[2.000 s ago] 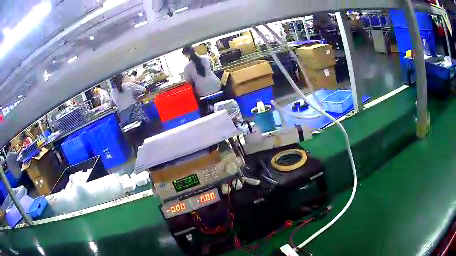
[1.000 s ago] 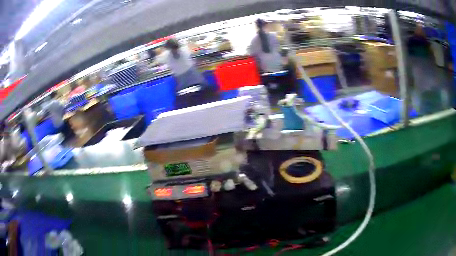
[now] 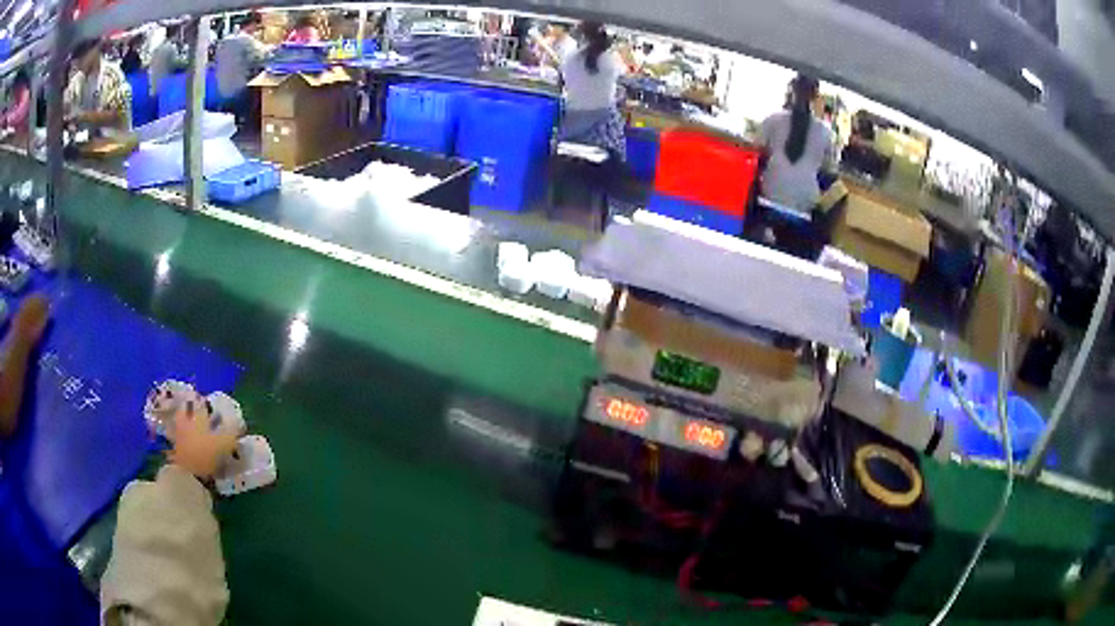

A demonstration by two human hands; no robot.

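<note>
My left hand [image 3: 202, 438], in a beige sleeve, reaches out at the lower left, its fingers closed around white adapters [image 3: 248, 467]. Parts of several white pieces show around the fingers; the exact grip is partly hidden. They are at the right edge of the blue mat [image 3: 110, 379]. My right hand is not in view. The white end of a power strip [image 3: 538, 613] is cut off by the bottom edge. The dual-display meter [image 3: 660, 422] shows red-orange digits, under the beige instrument [image 3: 734, 382] with a green screen.
A black equipment box [image 3: 783, 538] with a yellow tape ring [image 3: 888, 476] stands right of centre. A white cable [image 3: 997, 520] hangs at the right. Another person's hand [image 3: 22, 336] shows at the far left edge. White adapters [image 3: 553, 272] lie beyond the bench's far edge.
The view has swung left, so the instruments now sit further right. My left hand has come into view, holding white adapters, and the blue mat with white lettering now shows.
</note>
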